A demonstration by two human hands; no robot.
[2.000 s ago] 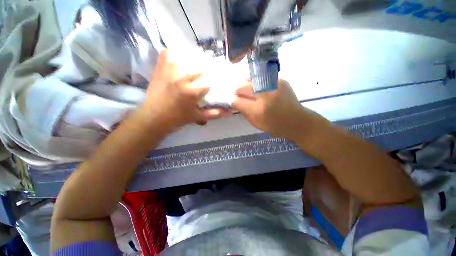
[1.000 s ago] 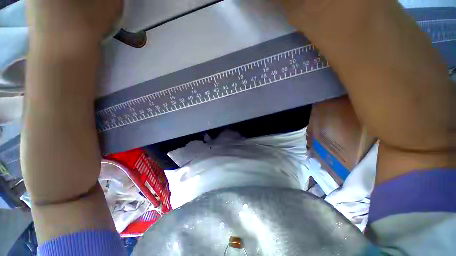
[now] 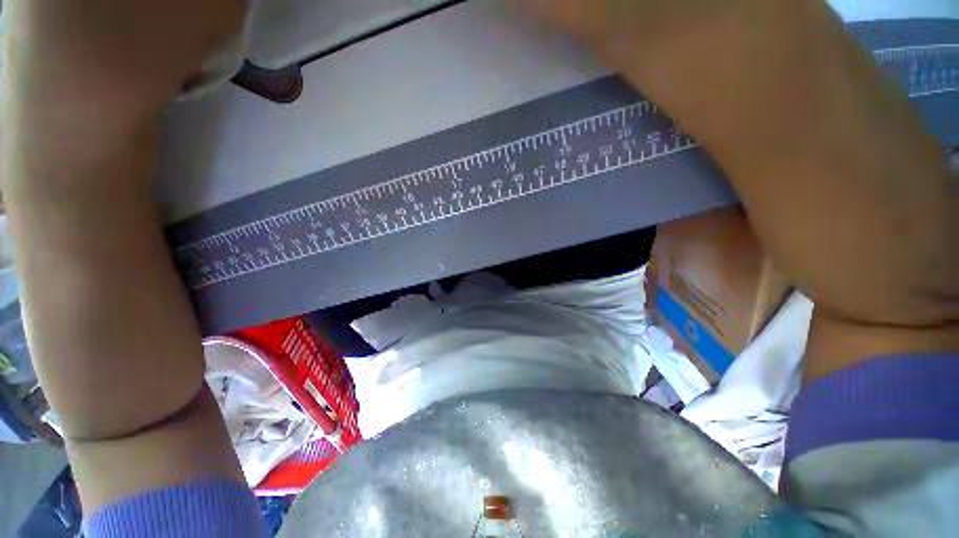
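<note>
Both my hands are cut off by the top edge; only my forearms show, the left reaching up at the far left and the right across the upper right. What my hands hold or touch is hidden. Between the forearms lies the pale machine bed (image 3: 421, 100), with a dark rounded notch at its upper left. The grey table edge with a printed ruler (image 3: 442, 236) runs below it. White cloth (image 3: 505, 342) lies over my lap under the edge.
A red plastic basket (image 3: 305, 373) with pale pieces inside stands below left. A brown cardboard box (image 3: 710, 278) with a blue stripe is below right, with white cloth (image 3: 768, 357) beside it. My grey shirt front fills the bottom centre.
The view has tilted down, so my hands, the needle area and the heaped garment have left the picture. Since one second ago, my left forearm has shifted slightly left.
</note>
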